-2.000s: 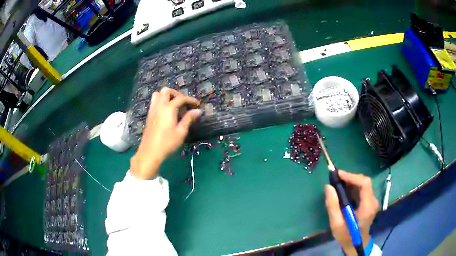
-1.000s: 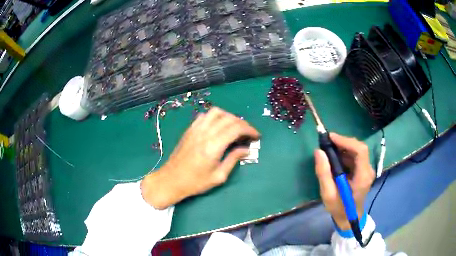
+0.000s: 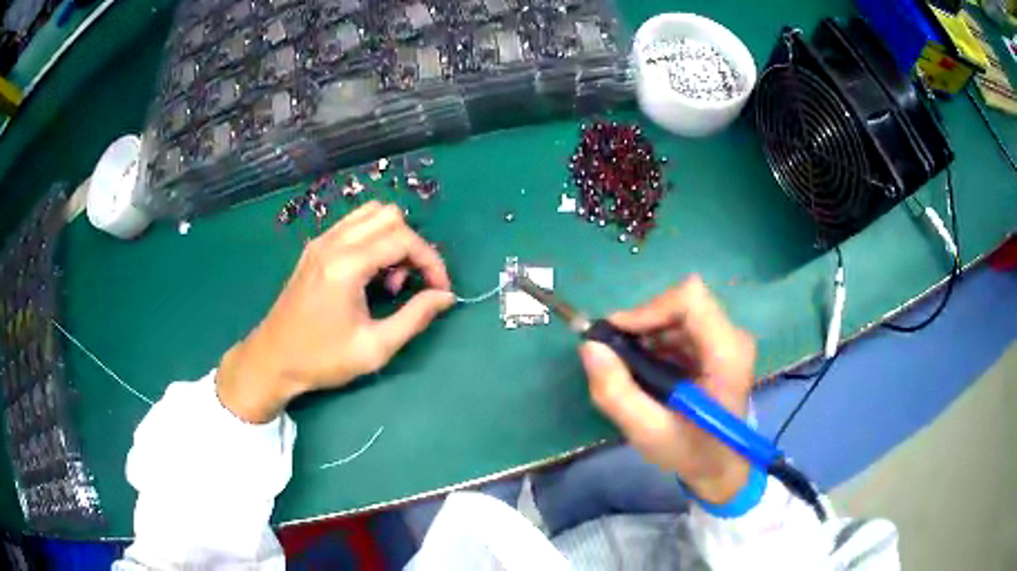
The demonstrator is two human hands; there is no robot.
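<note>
A small silvery-white circuit board (image 3: 529, 301) lies flat on the green mat. My left hand (image 3: 335, 301) is left of it, thumb and forefinger pinching thin solder wire (image 3: 480, 298); the wire's end reaches the board's upper left part. My right hand (image 3: 680, 390) holds the soldering iron (image 3: 719, 424) by its black and blue handle. The iron's tip is at the upper part of the board, near the wire's end; whether they touch is too small to tell. Another piece of wire (image 3: 355, 449) lies on the mat below my left hand.
Beyond my hands stand a blister tray stack (image 3: 368, 84), a white tub of silvery bits (image 3: 691, 73) and another white tub (image 3: 116, 187). Dark red components (image 3: 617, 176) lie piled near the fan (image 3: 825, 134); looser ones (image 3: 357, 187) lie before the trays. Another tray (image 3: 39, 368) is far left.
My left hand has left the board and now pinches solder wire beside it. My right hand has moved left, bringing the iron's tip from the dark red pile to the board. The view has shifted.
</note>
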